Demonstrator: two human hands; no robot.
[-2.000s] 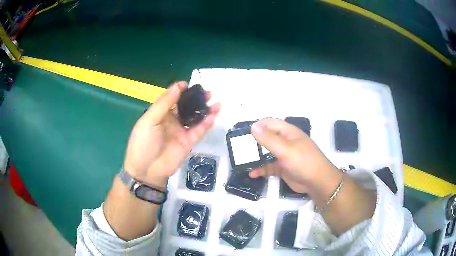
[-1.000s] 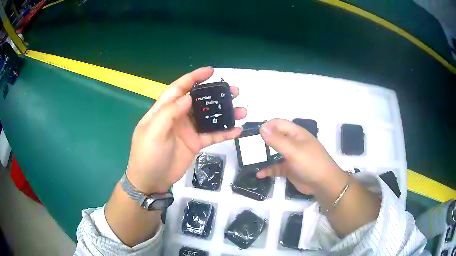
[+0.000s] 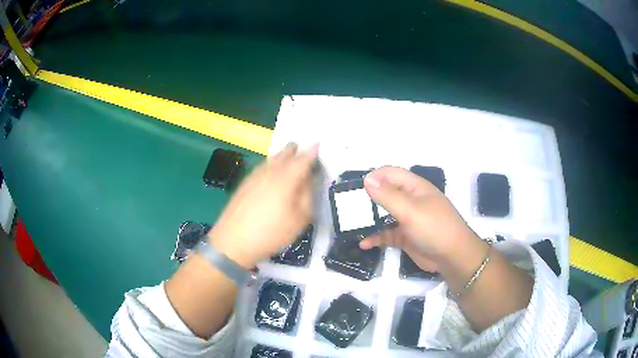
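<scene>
My right hand [image 3: 420, 224] holds a black watch head with a lit white screen [image 3: 355, 210] over the tray; a second white screen area shows beside it, partly under my thumb. My left hand [image 3: 269, 203] is blurred, back up, over the left edge of the white foam tray [image 3: 420, 122]. Its fingertips and anything in them cannot be made out. One dark watch head [image 3: 224, 168] lies on the green mat left of my left hand. Another in shiny film [image 3: 190, 240] lies near my left wrist, partly covered.
Tray pockets hold black watch heads, some in wrinkled film [image 3: 278, 305], one tilted [image 3: 343, 319], one at the upper right [image 3: 493, 194]. Yellow tape [image 3: 154, 112] crosses the green surface [image 3: 91, 168]. A second tray of units [image 3: 628, 328] is cut off at the right edge.
My left hand has turned back up, and the watch head with the lit display is no longer seen in it. Two units on the mat have come into view. My right hand has stayed nearly still.
</scene>
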